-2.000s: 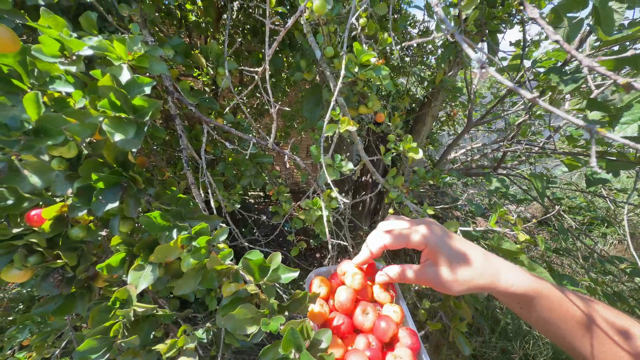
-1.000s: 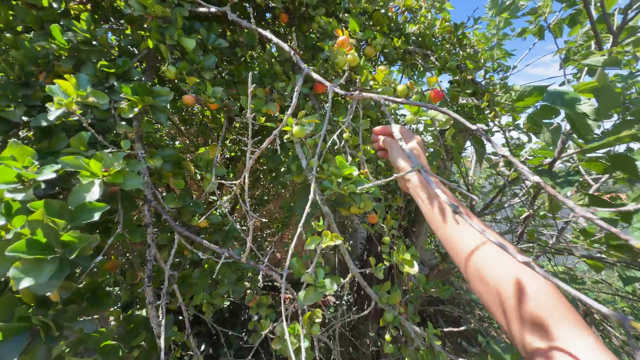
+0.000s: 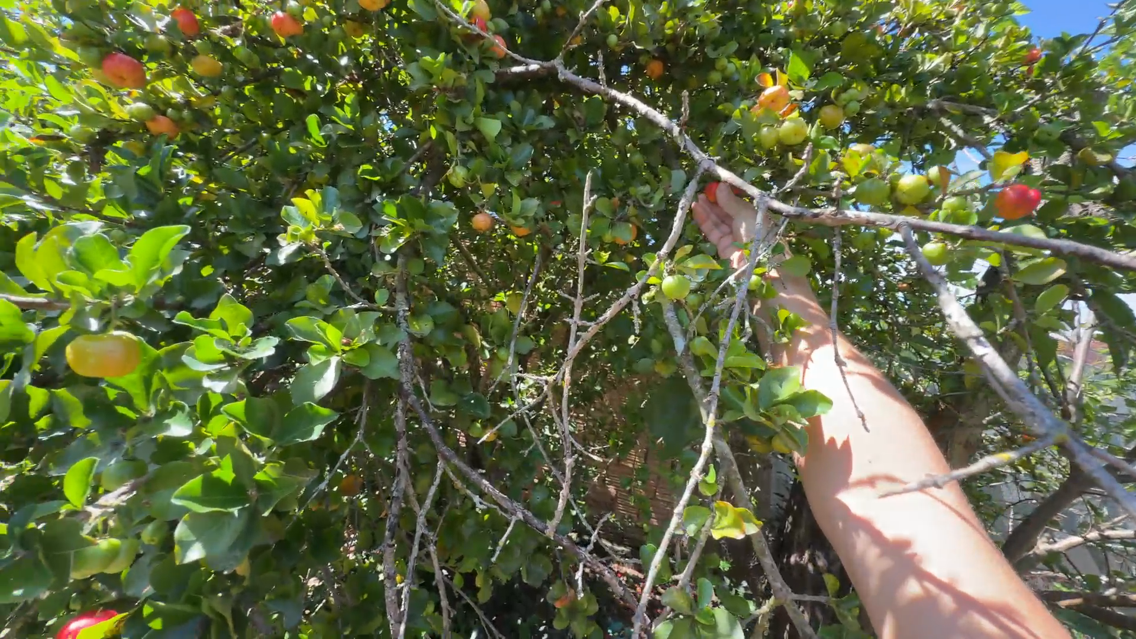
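My right hand [image 3: 729, 224] reaches up among the branches of a leafy fruit tree, its forearm rising from the lower right. Its fingertips are at a small red fruit [image 3: 712, 192] just under a bare grey branch [image 3: 639, 108]; leaves and twigs partly cover the hand, and whether it grips the fruit is unclear. A green fruit [image 3: 675, 287] hangs a little below and left of the hand. Up and to the right are a cluster of green fruits [image 3: 792, 131] and a red fruit [image 3: 1017, 201]. My left hand is out of view.
Thin bare twigs [image 3: 577, 311] cross the middle, and a thicker grey branch [image 3: 994, 368] passes in front at the right. An orange-yellow fruit [image 3: 104, 354] hangs near at the left. Several red fruits, one of them large [image 3: 122, 71], hang at the upper left.
My right hand has moved from the container of picked fruit up into the branches, where it now touches or nears a red fruit. The view has tilted up, and the container is out of view.
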